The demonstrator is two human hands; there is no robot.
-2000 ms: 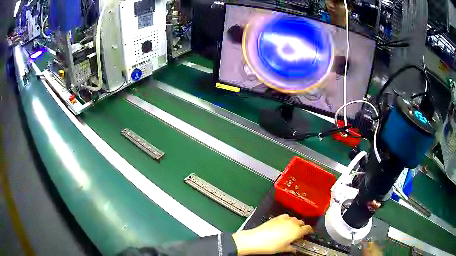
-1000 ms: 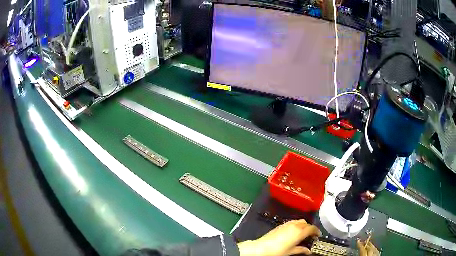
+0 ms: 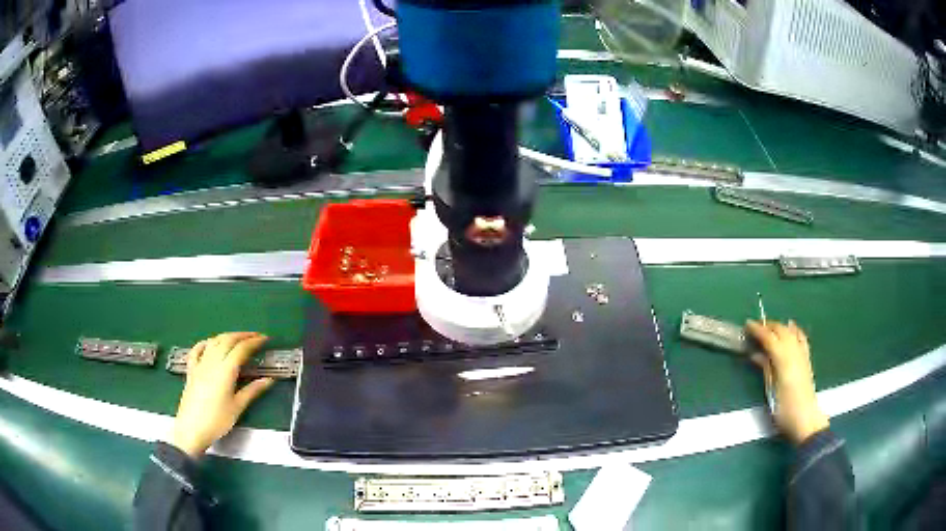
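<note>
My left hand [image 3: 220, 386] is left of the black pad, its fingers over a metal fixture strip [image 3: 278, 363] that lies on the green belt. My right hand [image 3: 786, 375] is right of the pad, with a thin tweezers-like tool [image 3: 764, 311] in it and its fingertips at the end of another fixture strip [image 3: 714, 331]. The black pad [image 3: 415, 420] carries a dark slotted bar [image 3: 441, 351], a small white oval piece [image 3: 496, 372] and several tiny loose parts [image 3: 596, 295]. The microscope [image 3: 483, 197] with its white ring light [image 3: 479, 315] stands over the pad.
A red bin [image 3: 332, 249] with tiny parts stands at the pad's back left. More strips lie in front [image 3: 456, 491], at far left [image 3: 116, 351] and at right [image 3: 819, 266]. A white slip [image 3: 612, 498] is in front. A blue tray [image 3: 638, 145] and the monitor [image 3: 239, 62] are behind.
The view has swung right and down to the pad. My left hand has moved off the pad to a strip on its left; my right hand has moved to a strip on its right.
</note>
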